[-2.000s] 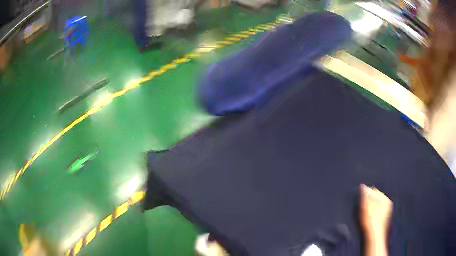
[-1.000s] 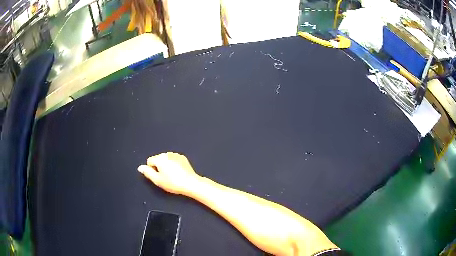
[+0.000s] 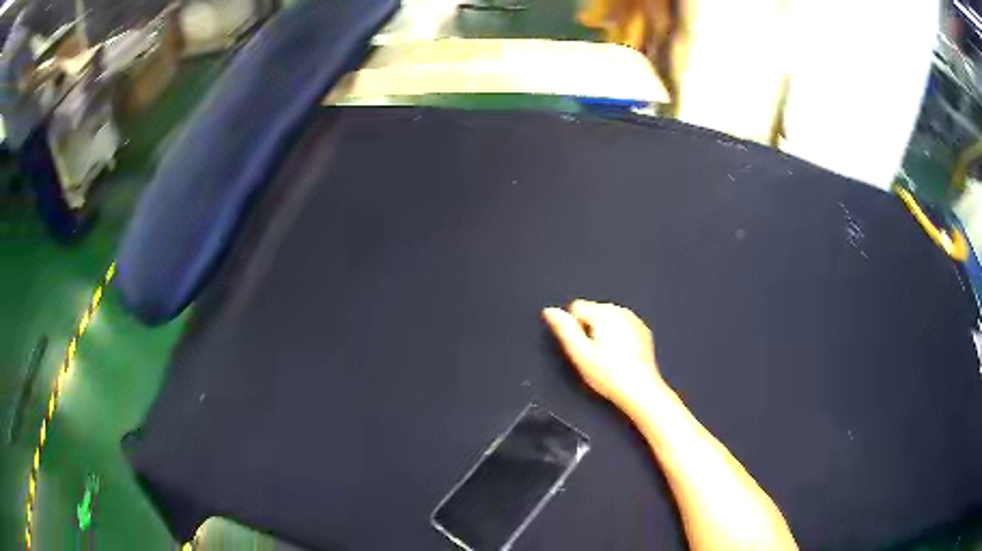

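Note:
A wide table covered in black cloth [image 3: 409, 258] fills the middle of the view. My right hand [image 3: 608, 347] rests on the cloth as a closed fist, thumb side to the left, with nothing seen in it. The forearm comes in from the bottom right. A black smartphone [image 3: 511, 479] lies flat on the cloth, below and to the left of the fist, not touched. My left hand is not in view.
A padded navy board [image 3: 232, 156] stands along the table's upper left edge. Beyond the far edge are a pale long board [image 3: 495, 70], brown hanging strips [image 3: 635, 30] and large white sheets [image 3: 835, 86]. A yellow curved thing [image 3: 935, 226] is at right. Green floor shows at left.
The view has turned left, so the table, phone and fist stand further right and the navy board shows more fully. The fist remains closed near the phone.

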